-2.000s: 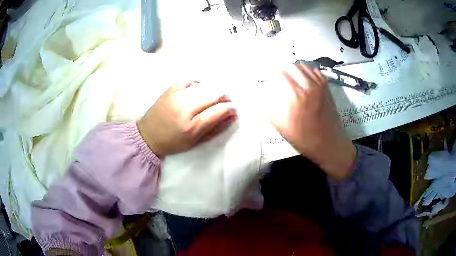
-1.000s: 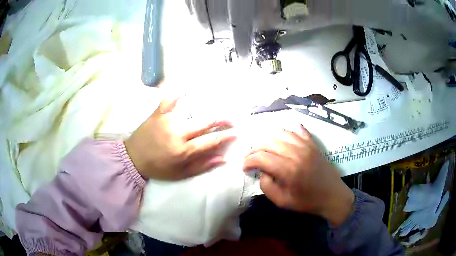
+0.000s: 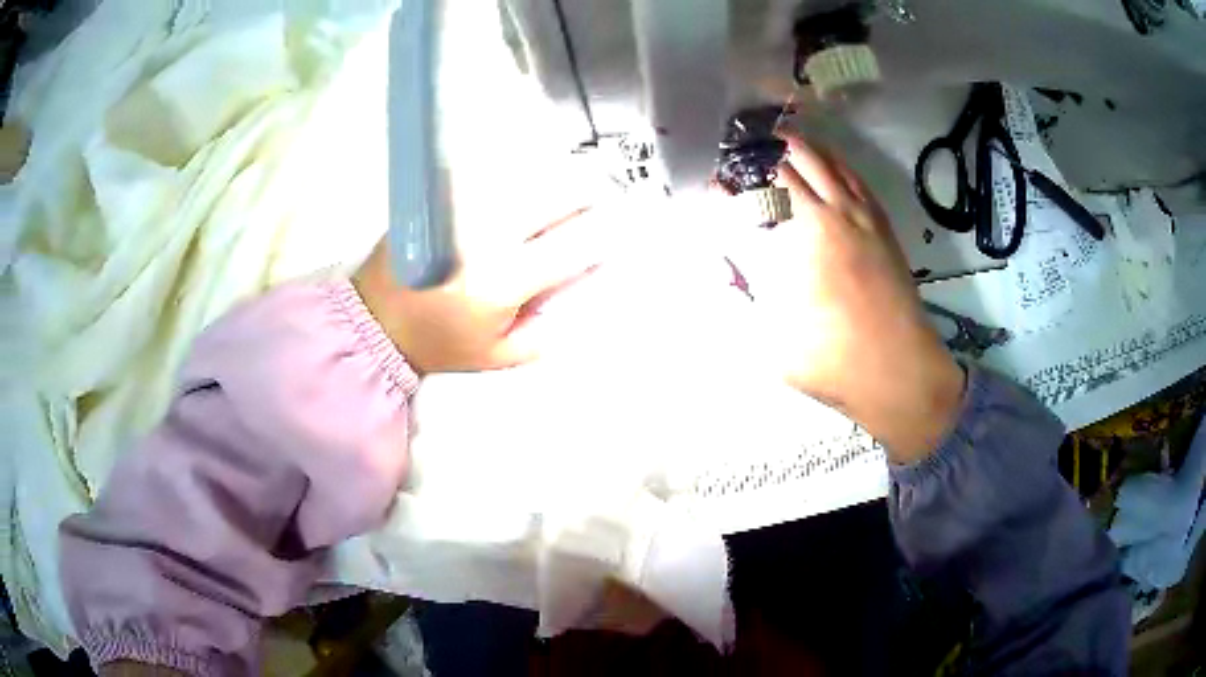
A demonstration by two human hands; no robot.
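White cloth [image 3: 483,489] lies on the machine table and hangs over its front edge; a cream heap of it is at the left. My left hand [image 3: 483,298] lies flat on the cloth, fingers spread toward the needle area, partly behind the grey-blue lamp bar [image 3: 421,159]. My right hand [image 3: 860,291] is beside the presser foot area [image 3: 751,159], its fingertips near the brass-coloured knob [image 3: 774,205]. Glare washes out the cloth between the hands and parts of the fingers, so whether the right hand grips cloth cannot be told.
The white machine head [image 3: 681,79] is above the hands. Black scissors [image 3: 999,199] lie to the right on a printed slip [image 3: 1051,271]. A slim metal tool [image 3: 972,328] is partly behind my right hand. Rule marks [image 3: 794,466] run along the table's front edge.
My right hand has moved up and forward to the needle area, now covering much of the slim metal tool. My left hand has moved forward with the cloth. The view has shifted, showing more machine head.
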